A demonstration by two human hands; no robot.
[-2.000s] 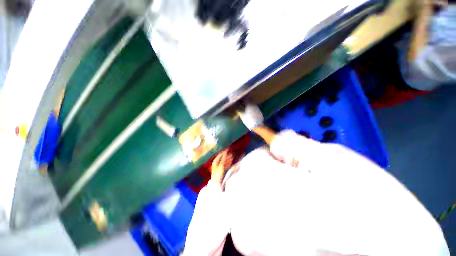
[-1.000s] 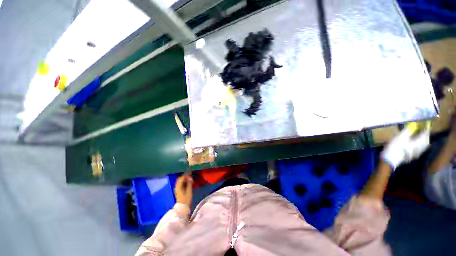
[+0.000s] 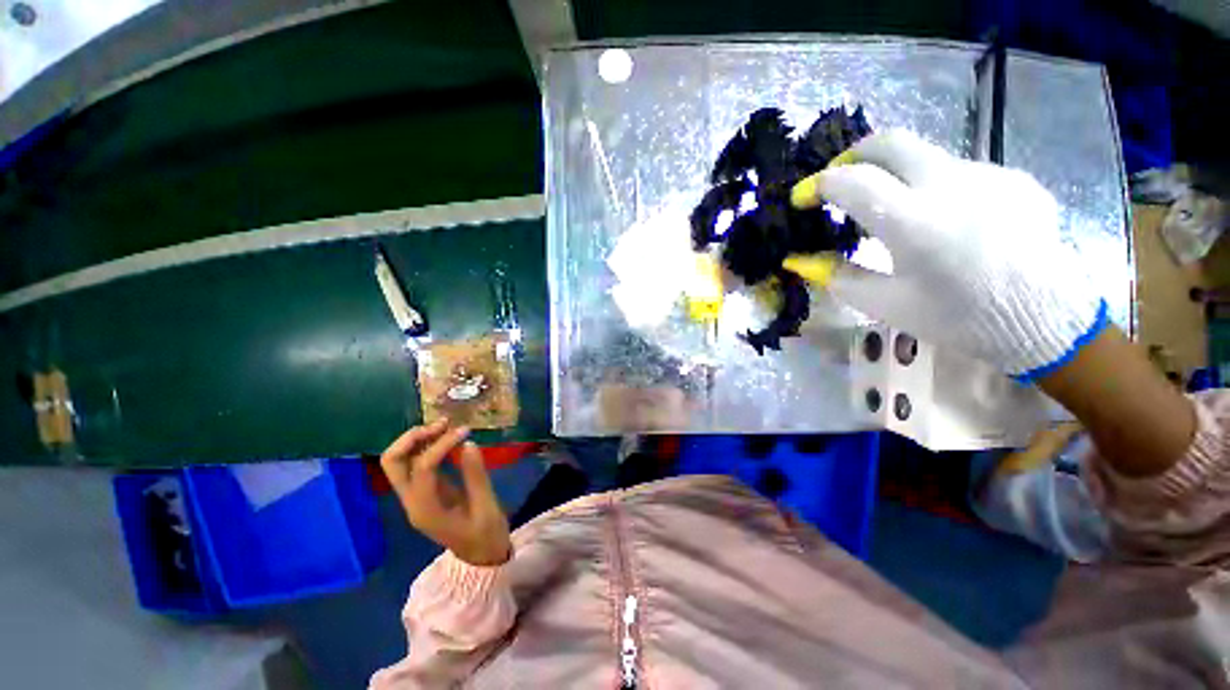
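A tangled clump of black parts [image 3: 762, 236] lies on the silvery metal top [image 3: 594, 371]. My right hand [image 3: 951, 256], in a white glove with yellow fingertips, is over the clump's right side. Its thumb and a finger are apart against the parts; whether they grip any is unclear. A white item with a yellow tip [image 3: 661, 276], perhaps a spare glove, lies partly beneath the clump's left side. My left hand [image 3: 452, 488] is bare, empty and half open at the bench edge, just below a cardboard pad [image 3: 492, 402] with small white pieces [image 3: 465, 387].
A slim white-and-black tool [image 3: 394, 290] lies on the green bench [image 3: 256, 351]. A white block with round holes or knobs [image 3: 917, 423] is at the metal top's front. Blue bins [image 3: 283, 566] stand below left, another [image 3: 843, 499] below centre. Another person's sleeve [image 3: 1032, 510] shows at right.
The view has turned and moved closer to the bench. My right hand has moved from the metal top's front right corner to the clump. My left hand is raised nearer the pad.
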